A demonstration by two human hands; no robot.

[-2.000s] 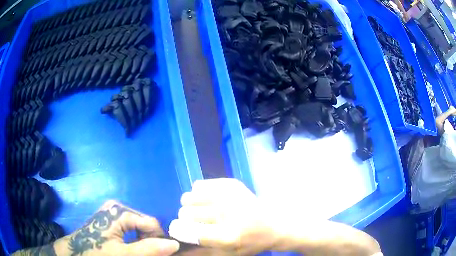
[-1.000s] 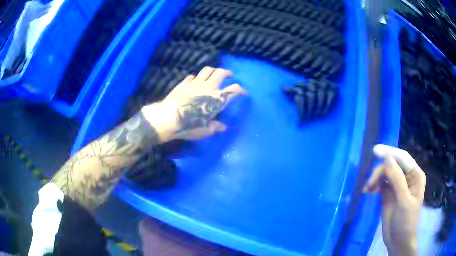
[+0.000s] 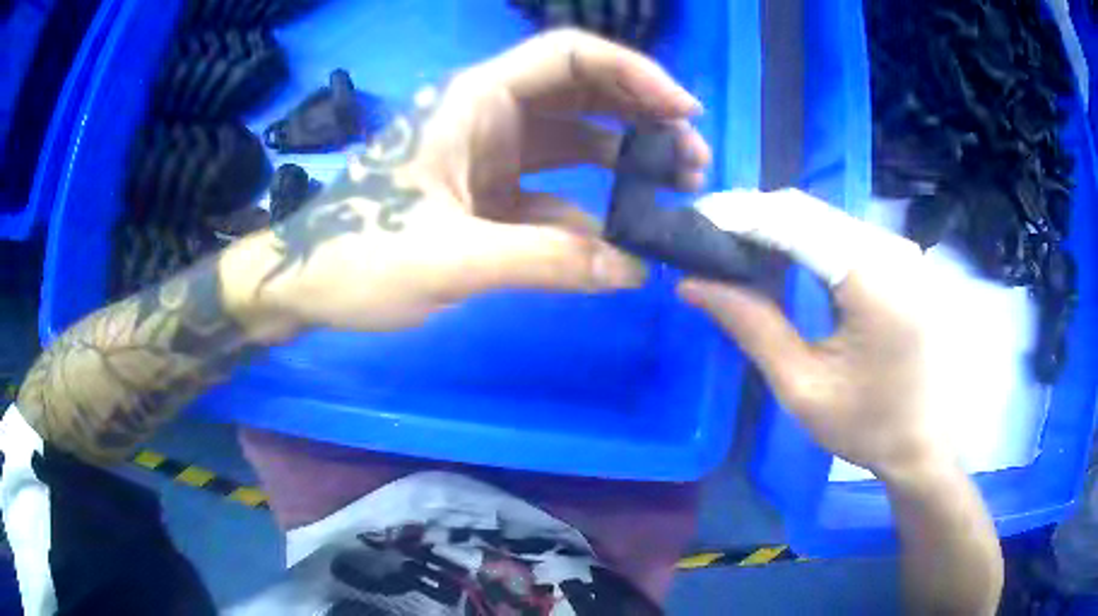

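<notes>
A black moulded part (image 3: pixel 680 223) is held up between my two hands over the front of the left blue bin (image 3: pixel 530 427). My tattooed left hand (image 3: pixel 482 193) grips its left end between thumb and fingers. My right hand (image 3: pixel 843 313), with white coverings on its fingers, pinches its right end. Nested rows of black parts (image 3: pixel 199 169) line the left side of the left bin, partly hidden by my left arm. A separate black part (image 3: pixel 323 118) lies near them. The part is blurred.
The right blue bin (image 3: pixel 843 517) holds a loose pile of black parts (image 3: pixel 975 108) and a white liner (image 3: pixel 993 361). Another blue bin stands at the far left. Floor with yellow-and-black tape (image 3: pixel 199 478) and my printed clothing (image 3: pixel 458 548) show below.
My left hand has moved from the nested rows toward the right, and my right hand has come in to meet it. Both now hold a black part. The view has shifted.
</notes>
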